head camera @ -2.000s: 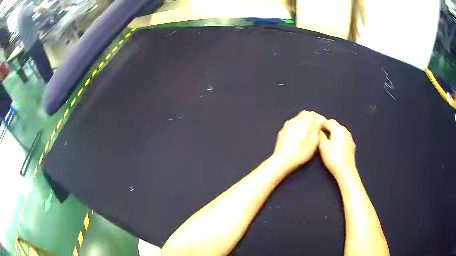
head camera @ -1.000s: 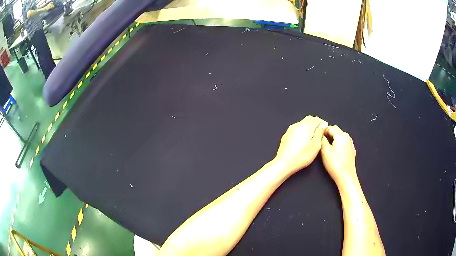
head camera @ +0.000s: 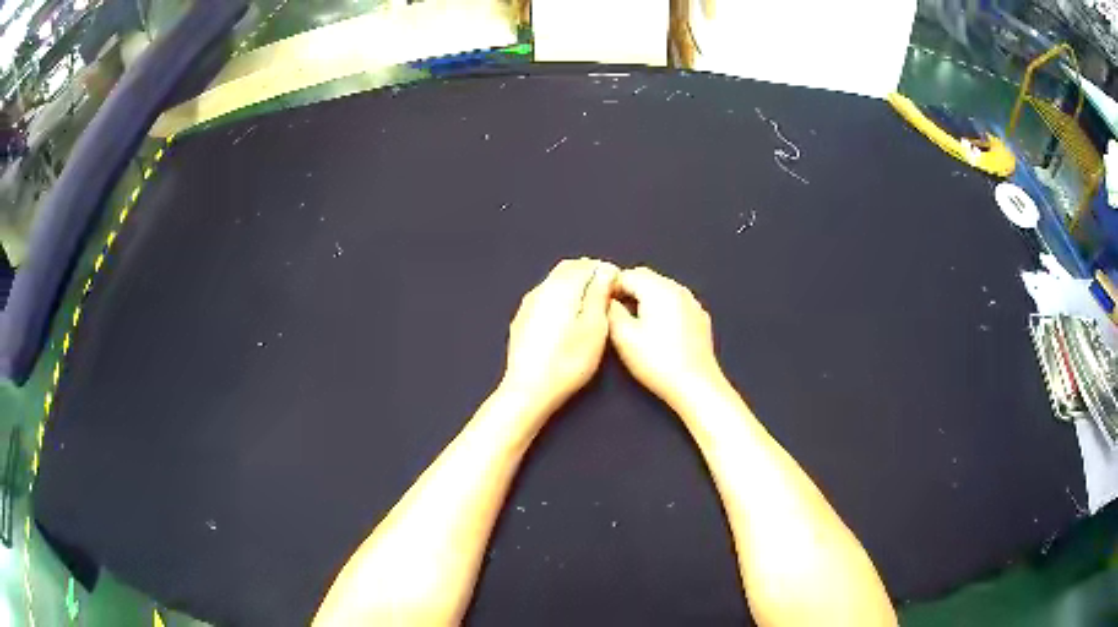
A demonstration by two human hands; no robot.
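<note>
My left hand (head camera: 559, 328) and my right hand (head camera: 663, 328) rest together on the dark cover of the pressing table (head camera: 368, 404), near the middle of the view. Both are bare, with curled fingers, and they touch at the thumbs and forefingers. A small dark gap shows between them. No item shows in either hand; the undersides of the fingers are hidden. Fine pale loose threads (head camera: 785, 153) lie on the cover beyond my hands.
A long padded purple-navy bar (head camera: 92, 172) runs beyond the table's left side. At the right edge are a metal wire rest (head camera: 1076, 367), white cloth (head camera: 1101, 463), a white disc (head camera: 1016, 205) and a yellow curved piece (head camera: 950, 137). Pale panels stand behind the table.
The view has turned to the right, so the table's right corner with the wire rest now shows. My hands sit nearer the picture's middle and keep the same joined pose.
</note>
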